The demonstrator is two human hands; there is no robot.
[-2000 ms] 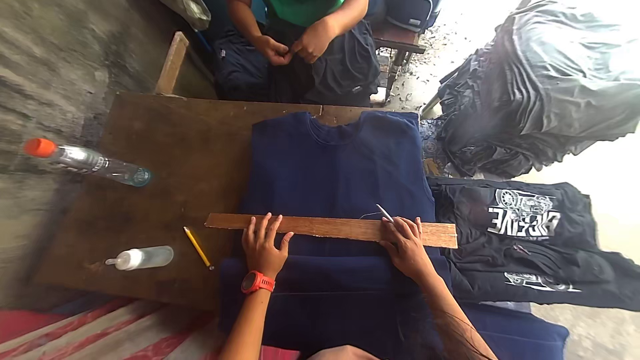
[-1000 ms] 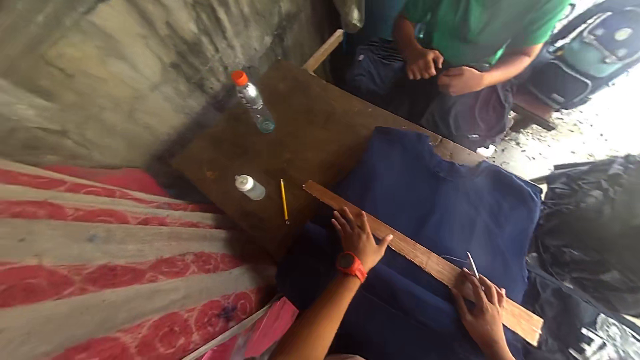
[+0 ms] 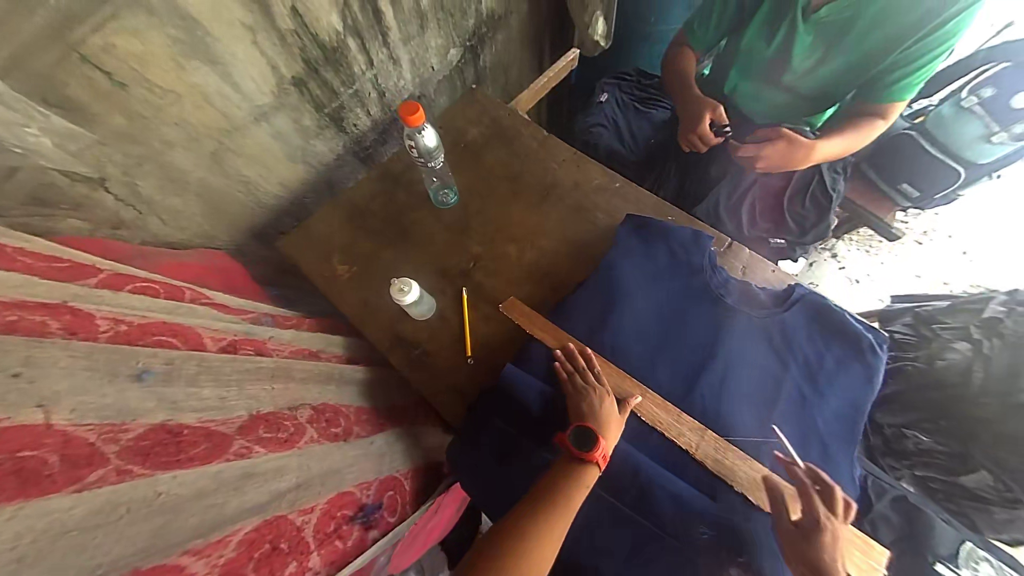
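Note:
A dark blue garment [image 3: 752, 368] with a round neckline lies spread over the wooden table [image 3: 512, 224]. Across it runs a long flat wooden strip [image 3: 680, 424], slanting down to the right. My left hand [image 3: 592, 392], wearing a red wristwatch [image 3: 585, 442], rests with fingers spread on the strip and the cloth beside it. Near the strip's lower right end, my right hand [image 3: 812, 508] holds a thin white stick-like tool [image 3: 788, 445] between its fingers. A thin pale thread or line shows on the cloth by the tool's tip.
A plastic bottle with an orange cap [image 3: 432, 160], a small white-capped bottle [image 3: 413, 299] and a yellow pencil [image 3: 467, 326] are on the table. Across it sits a person in green [image 3: 816, 56], near a backpack [image 3: 936, 144]. Dark material [image 3: 952, 408] lies right; striped cloth [image 3: 184, 384] left.
The view has swung left, showing more of the wall and striped cloth. Both my hands have stayed at the wooden strip, the white tool still in my right hand.

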